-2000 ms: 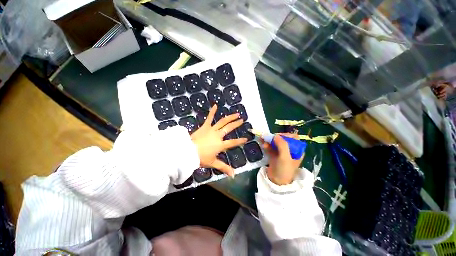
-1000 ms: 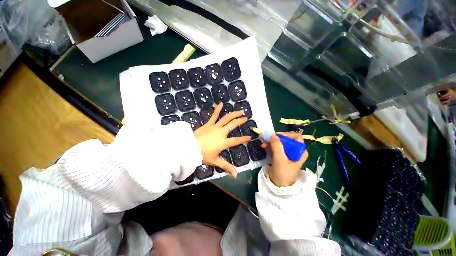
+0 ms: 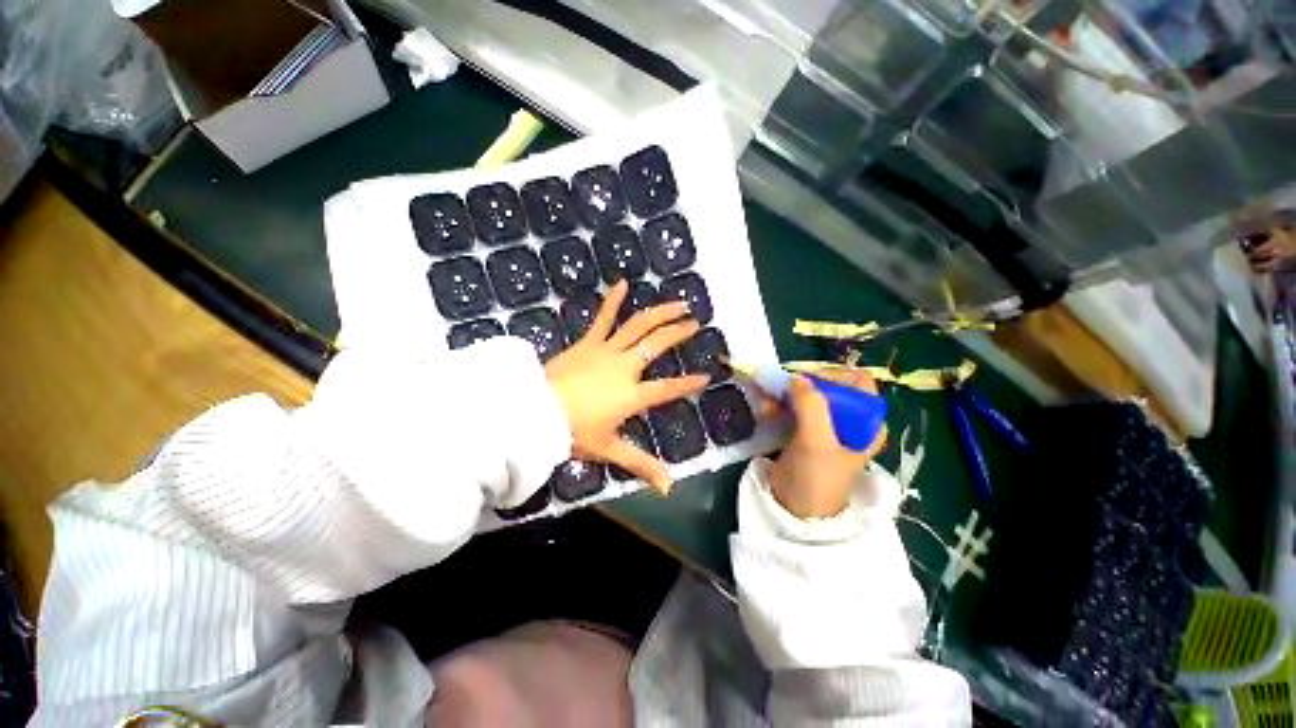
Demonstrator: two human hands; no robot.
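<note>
Black rounded-square pieces (image 3: 461, 286) with small pale dots lie in rows on a white sheet (image 3: 373, 270). My left hand (image 3: 614, 384) lies flat over the middle and lower pieces, fingers spread, and hides several of them. My right hand (image 3: 824, 452) holds a blue bottle (image 3: 853, 413) like a pen. Its pale tip points left at the piece (image 3: 702, 354) on the right side of the grid; I cannot tell if it touches. Both wrists are in white sleeves.
An open carton (image 3: 294, 120) with thin grey pieces stands upper left. Yellow strips (image 3: 931, 378), blue-handled pliers (image 3: 975, 444) and a white cross-shaped piece (image 3: 967, 550) lie right on the green mat. A black stack (image 3: 1102, 548) and a yellow-green slatted object (image 3: 1231, 634) are lower right. Clear-walled equipment is upper right.
The view has shifted slightly. The right hand and the blue bottle have moved a little to the right, away from the pieces. The left hand stays spread over the grid.
</note>
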